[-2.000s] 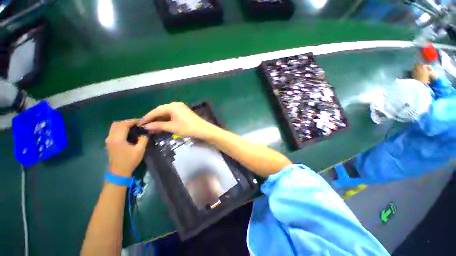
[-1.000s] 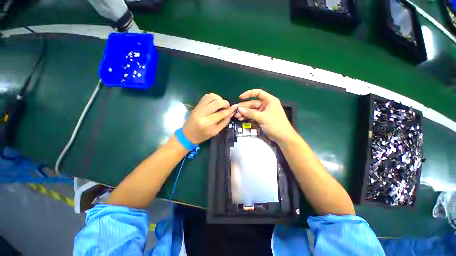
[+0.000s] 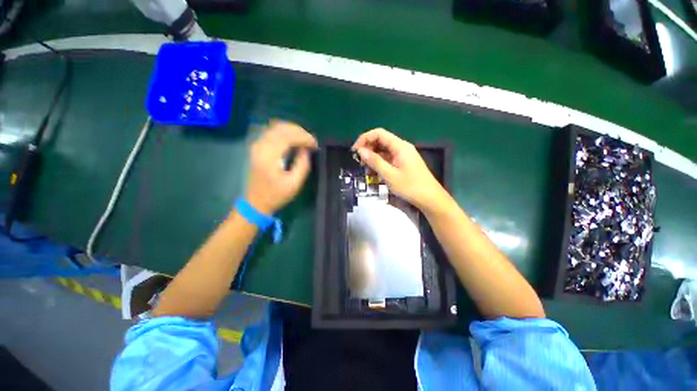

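Observation:
An opened tablet unit (image 3: 384,248) lies in a black carrier tray (image 3: 322,282) in front of me. A large silver-white rectangle fills most of it, with small electronics and a yellow patch at its top end. My right hand (image 3: 391,164) is over the top end, thumb and index finger pinched on a tiny part (image 3: 357,156). My left hand (image 3: 281,164) is blurred, left of the tray's top corner and off the tray, its fingers curled. A small dark spot shows between its fingers; whether it holds anything is unclear. A blue wrist strap is on my left wrist.
A blue bin (image 3: 191,84) with small white-silver pieces stands at the upper left. A black parts tray (image 3: 567,221) heaped with shiny pieces is to the right. Behind runs a green belt with a white edge rail (image 3: 397,79) and black trays. A cable (image 3: 122,183) lies at left.
My left hand has moved left, away from my right hand and the tray. My right hand stays at the tablet's top end. Earlier, the view swung, and both hands came together over that end.

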